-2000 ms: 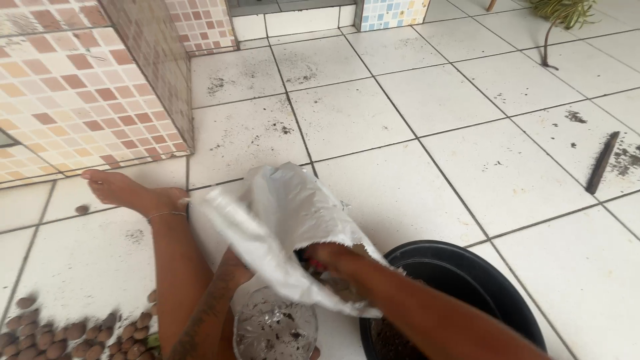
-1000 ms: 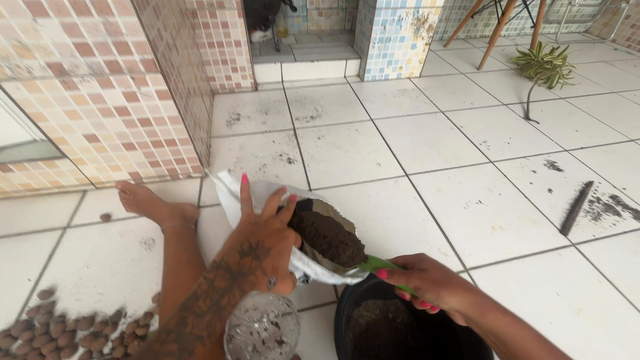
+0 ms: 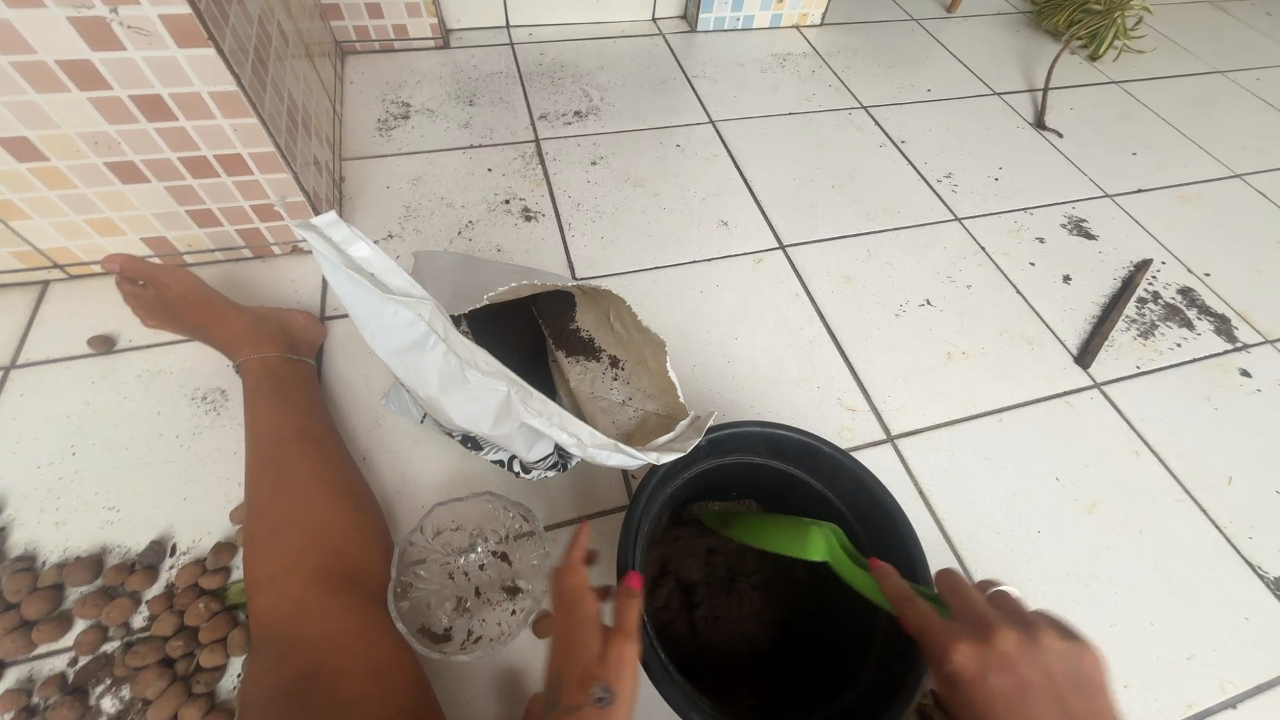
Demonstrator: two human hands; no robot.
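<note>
My right hand (image 3: 1000, 640) grips the handle of a green garden trowel (image 3: 800, 540), whose blade is down inside a round black plastic pot (image 3: 650, 500) with dark soil (image 3: 720, 600) in it. My left hand (image 3: 595, 640), slightly blurred, holds nothing; its fingers are apart beside the pot's left rim. Left of that hand stands a clear patterned glass bowl (image 3: 470, 575) with bits of soil inside. Behind the bowl and pot, an open white bag (image 3: 430, 340) shows dark soil inside and on its beige inner wall.
My bare leg (image 3: 310, 530) lies left of the bowl. Clay pebbles (image 3: 150, 640) are spread at lower left. A dark stick (image 3: 1113, 315) lies among spilled soil on the right. An uprooted plant (image 3: 1095, 25) is at upper right, and a mosaic-tiled wall (image 3: 150, 130) at upper left.
The trowel, heaped with soil at the bag's mouth a second ago, is now in the pot. My left hand has let go of the bag and moved down toward the pot.
</note>
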